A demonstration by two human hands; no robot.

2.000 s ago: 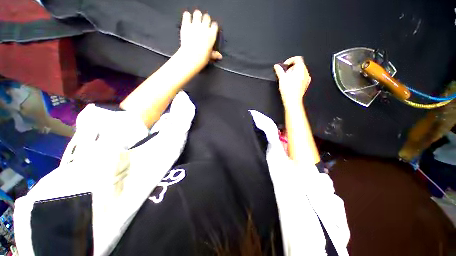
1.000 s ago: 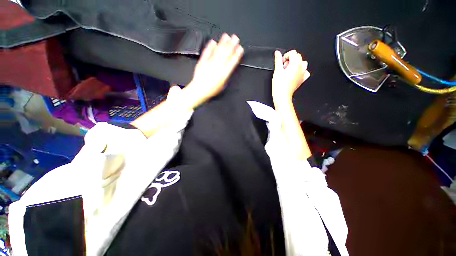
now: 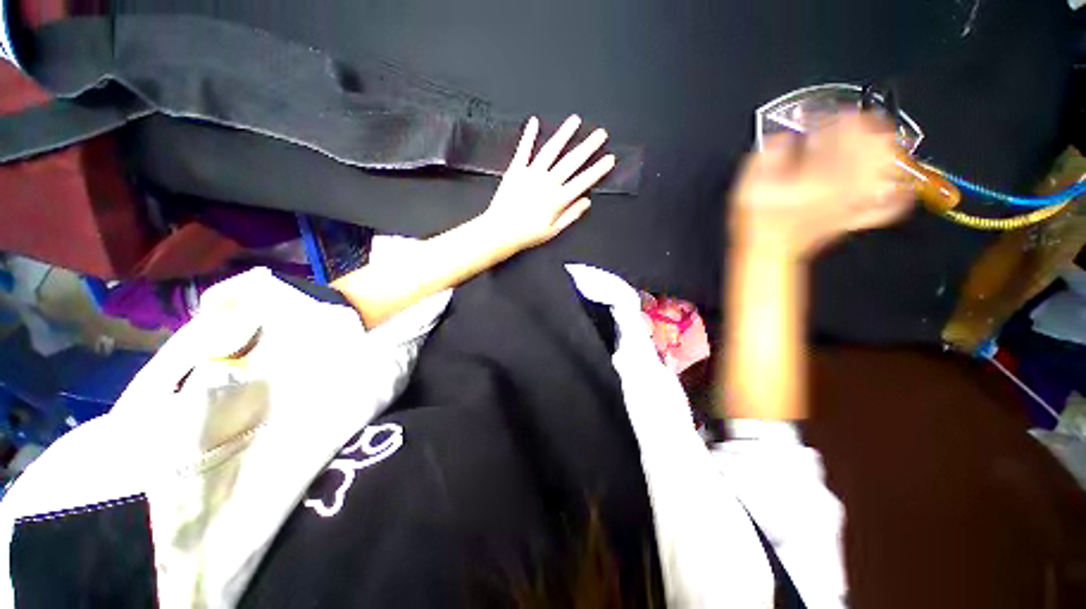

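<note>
A long dark grey cloth strip with a paler lower edge lies across the black ironing table, its right end flat and narrow. My left hand lies on the strip near that end, palm down, fingers spread. My right hand is blurred and over the steam iron, hiding part of its plate and handle; whether it touches the handle cannot be told. The iron's orange handle end shows right of the hand.
A blue hose and a yellow line run right from the iron. A dark red block stands at left under the strip's tail. A pink item is below the table edge. A brown surface is at lower right.
My right hand has let go of the strip's end and moved right to the iron. My left hand has moved slightly right, its fingers now spread. The strip's end now lies flat.
</note>
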